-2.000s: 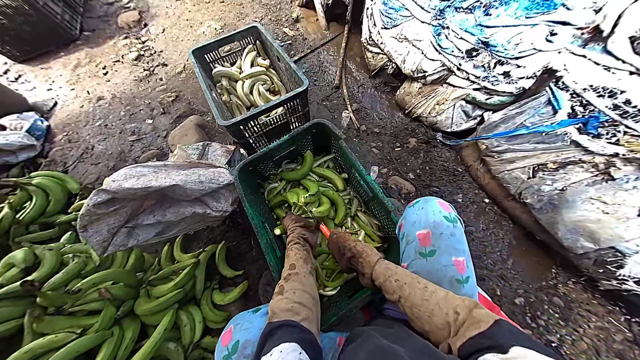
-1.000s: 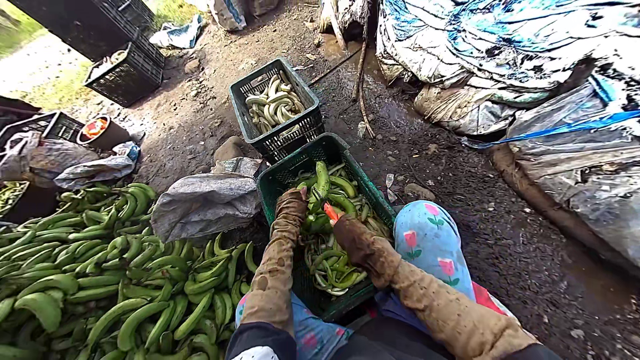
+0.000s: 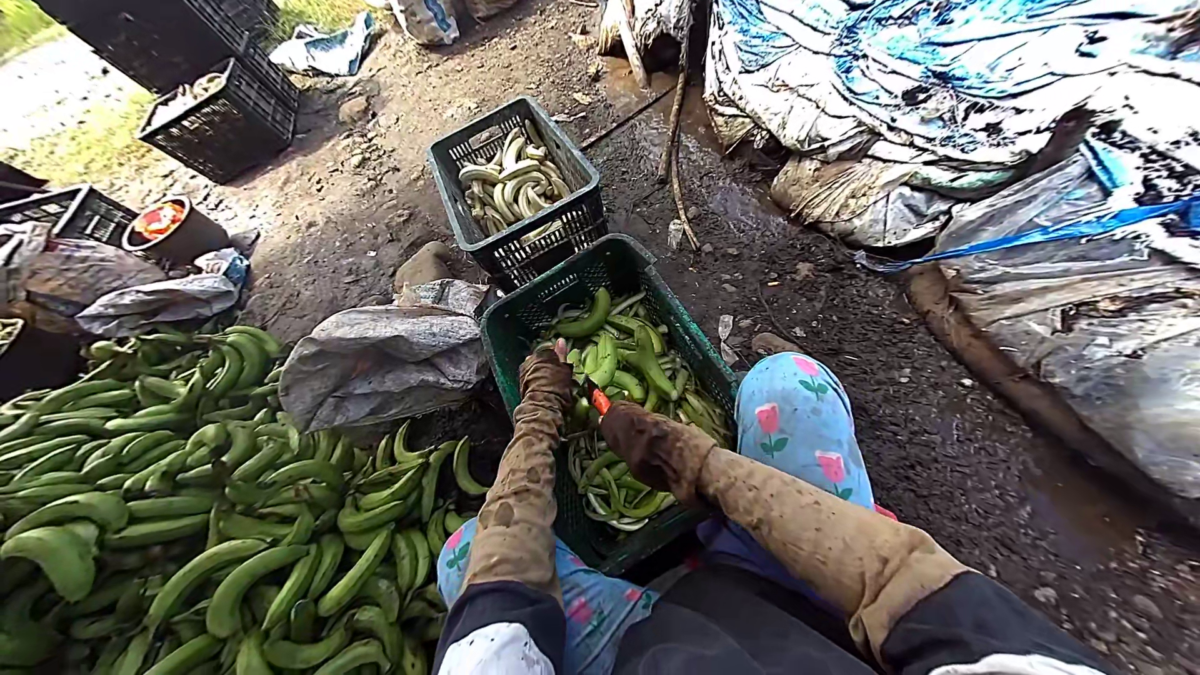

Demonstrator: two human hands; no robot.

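My left hand (image 3: 547, 375), in a dark stained covering, is over the left side of a green plastic crate (image 3: 689, 328) between my knees. Whether it holds a plantain is hard to tell. My right hand (image 3: 637, 436) is closed on a tool with an orange-red handle (image 3: 601, 402), close to the left hand; the tool's blade is not clearly seen. Green plantains (image 3: 647, 361) lie in the crate, with strips of green and pale peel (image 3: 614, 492) around and below them. Just beyond stands a second crate (image 3: 581, 202) with peeled plantains (image 3: 520, 183).
A large heap of green plantains (image 3: 234, 525) lies at left, beside a crumpled sack (image 3: 384, 361). Farther off are black crates (image 3: 220, 127) and a bucket (image 3: 178, 239) with something red. Sticks (image 3: 677, 141), muddy ground and plastic sheeting (image 3: 937, 103) lie at right.
The view has swung so that more of the left side shows. The large green plantain upright by my hands one second ago no longer stands out there. Both hands remain over the near crate.
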